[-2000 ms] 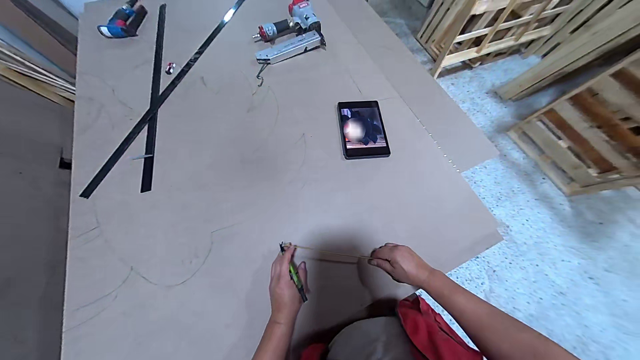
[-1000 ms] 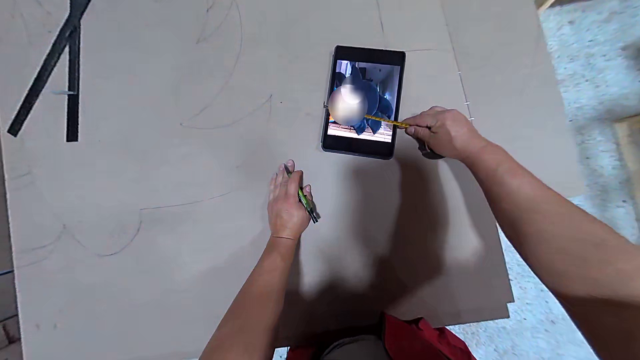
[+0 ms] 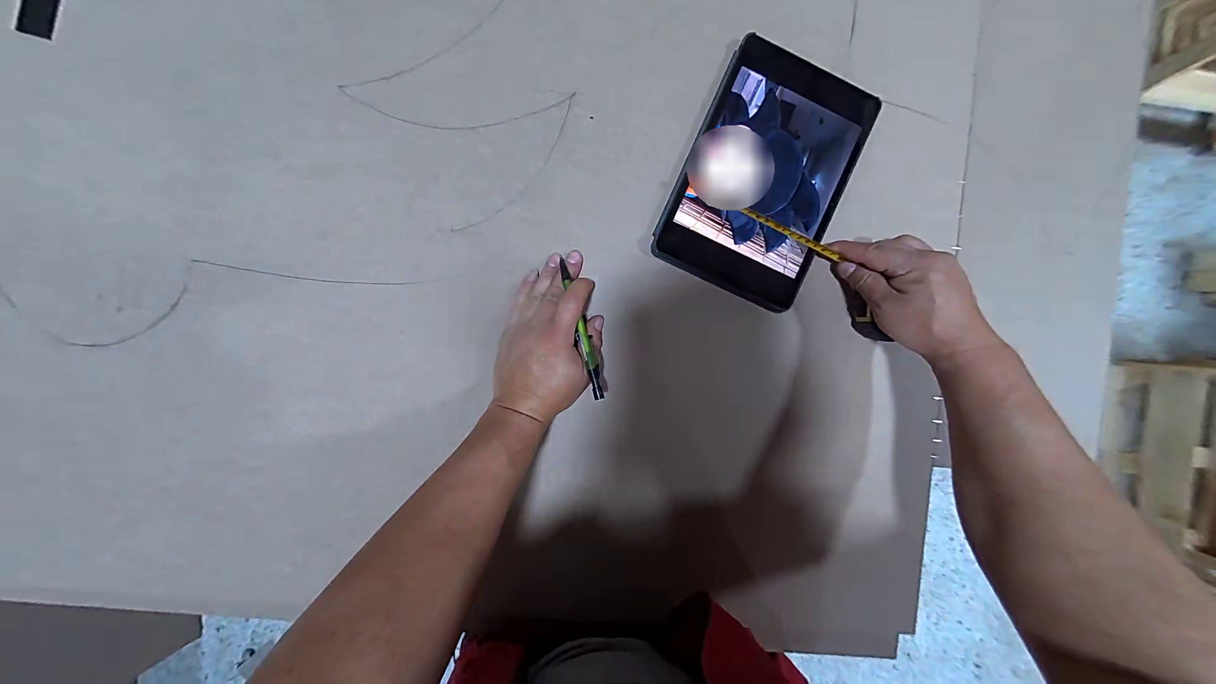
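A black tablet lies tilted on a large grey-brown board, its lit screen showing a picture of a dark blue petal-shaped object. My right hand grips a tape measure at the tablet's lower right; the yellow blade reaches out over the screen. Flat on the board, left of the tablet, rests my left hand, with a green and black pen or mechanical pencil held under the thumb. Curved pencil lines run across the board above and left of that hand.
At the top left the end of a black strip lies on the board. A seam with staples runs down the right side. Beyond the board's edge are a speckled floor and wooden pallets.
My right hand has moved from near my left hand, where a strip spanned between them two seconds ago, to the tablet with the tape. The view has moved closer to the board.
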